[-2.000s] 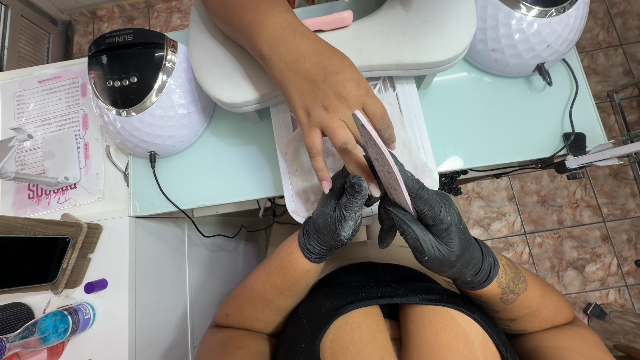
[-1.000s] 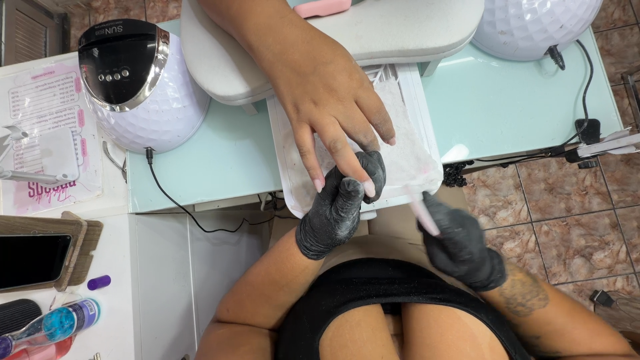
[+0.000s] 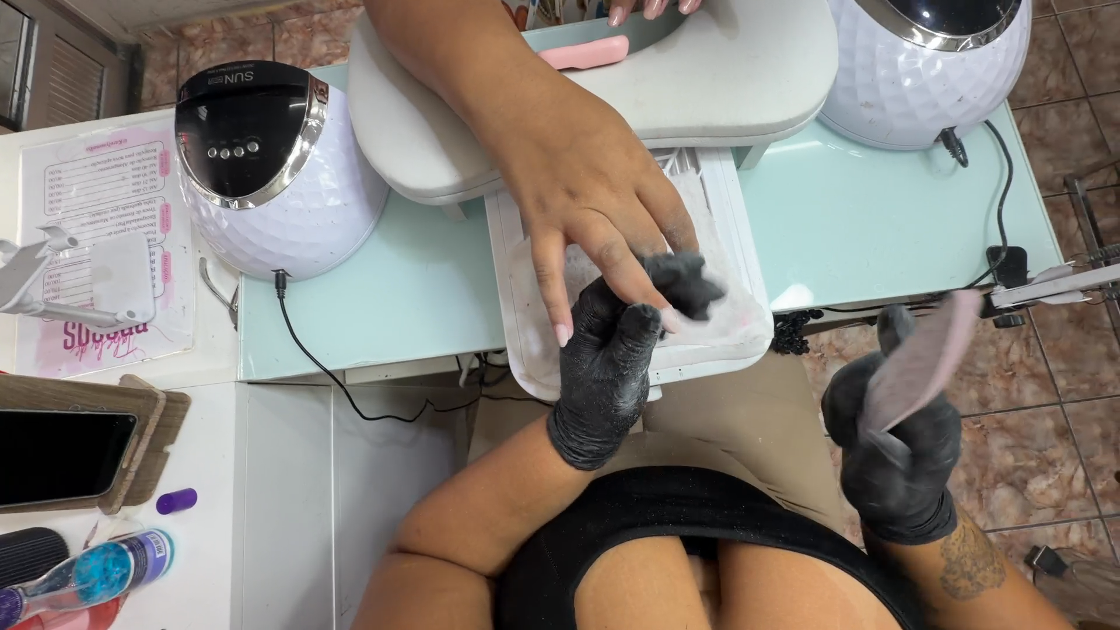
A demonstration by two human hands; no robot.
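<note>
My left hand [image 3: 612,363], in a black glove dusted with white powder, holds a finger of another person's hand [image 3: 582,166], thumb close to the nail. That hand reaches down from the top over a white armrest [image 3: 735,79]. Under the fingers lies a white dust-collector tray [image 3: 761,328] with a powdery surface. My right hand [image 3: 901,437], also gloved in black, is off to the right, away from the nails, and grips a pink nail file [image 3: 919,367], blurred by motion.
Nail lamps [image 3: 289,210] [image 3: 927,79] stand on both sides of the glass-topped table [image 3: 901,236]. A pink-handled tool [image 3: 586,54] rests behind the armrest. At left are a printed sheet [image 3: 105,192], a phone [image 3: 61,455] and a bottle [image 3: 105,569]. A cable [image 3: 328,376] hangs near the table edge.
My right hand has moved right with the nail file, away from the other person's fingers, where both were two seconds ago. My left hand has stayed at the fingers.
</note>
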